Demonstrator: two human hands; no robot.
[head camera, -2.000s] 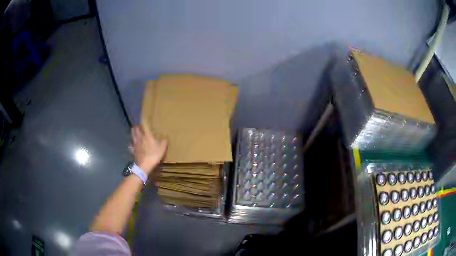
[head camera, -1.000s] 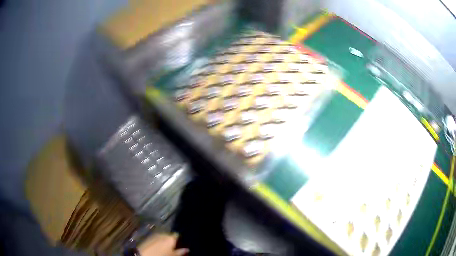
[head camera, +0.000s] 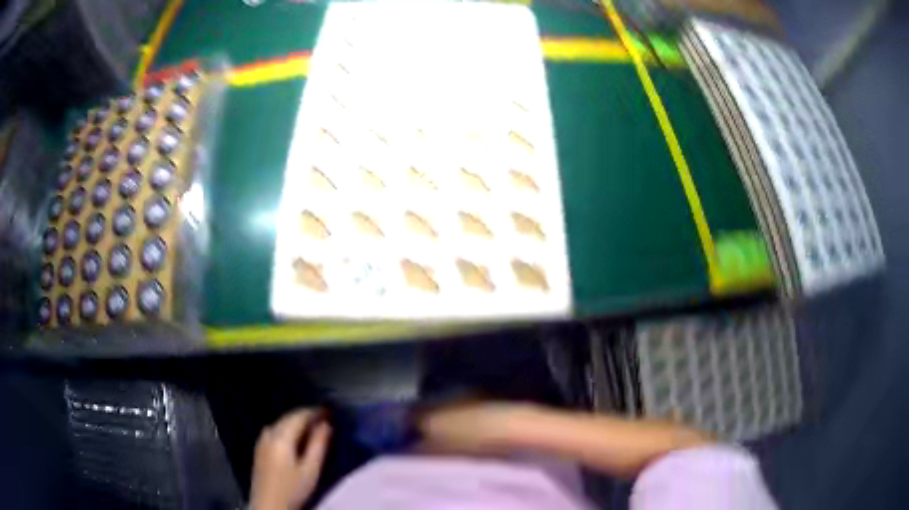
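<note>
A white foam tray (head camera: 429, 100) lies on the green table mat in front of me, with rows of tan cutouts; its upper part is washed out by glare. A clear blister tray with a brown layer and rows of dark speakers (head camera: 125, 189) lies at the table's left. My left hand (head camera: 289, 453) is low, below the table edge, with fingers partly curled; whether it holds anything is unclear. My right hand (head camera: 439, 428) is blurred below the edge, beside or on a blue thing (head camera: 379, 426), perhaps the stool. Its fingers cannot be made out.
A stack of filled foam trays (head camera: 797, 149) stands at the table's right. Another tray stack with rows of cutouts (head camera: 723, 369) sits lower, below it. Clear empty blister trays (head camera: 120, 428) are stacked low at the left. Yellow and red tape crosses the green mat (head camera: 638, 179).
The view has swung right from the floor stacks to the table. My left hand has left the brown cardboard pile and is now in front of my body. My right arm has come into view.
</note>
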